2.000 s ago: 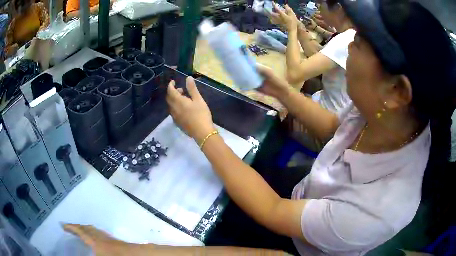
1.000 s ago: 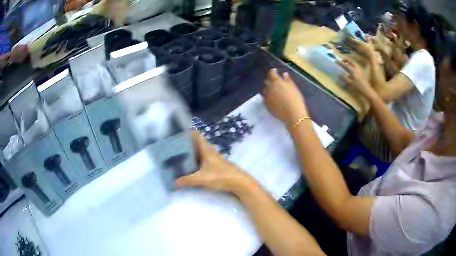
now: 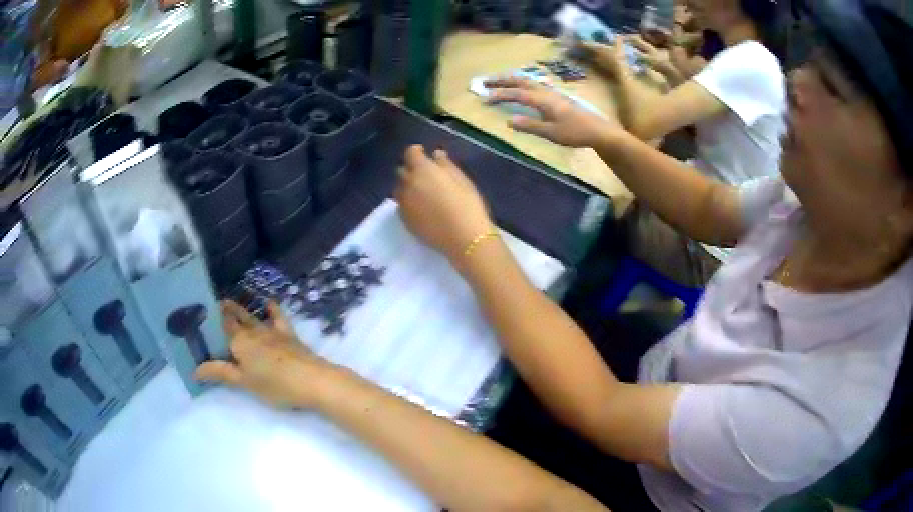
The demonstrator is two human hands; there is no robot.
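Note:
Several open pale blue-grey retail cartons [image 3: 118,318] stand upright in a row at the left, with black product pictures on their fronts. The rightmost carton [image 3: 178,290] has its white flap up and whitish bag material in its mouth. My right hand [image 3: 265,355] grips that carton's lower right side, thumb at the front, other fingers at the side and partly behind. The carton stands against the row, slightly tilted. My left hand is not in view.
Small black fittings [image 3: 335,288] lie on a white sheet [image 3: 420,320] beyond my hand. Black cups [image 3: 270,165] stand stacked behind the cartons. A person in a pale shirt [image 3: 771,350] sits at right, arms reaching over the bench. Another person sits further back.
One second ago my right hand held the carton over the white table, apart from the row; now it is at the row's right end. The neighbour's far hand no longer holds a carton.

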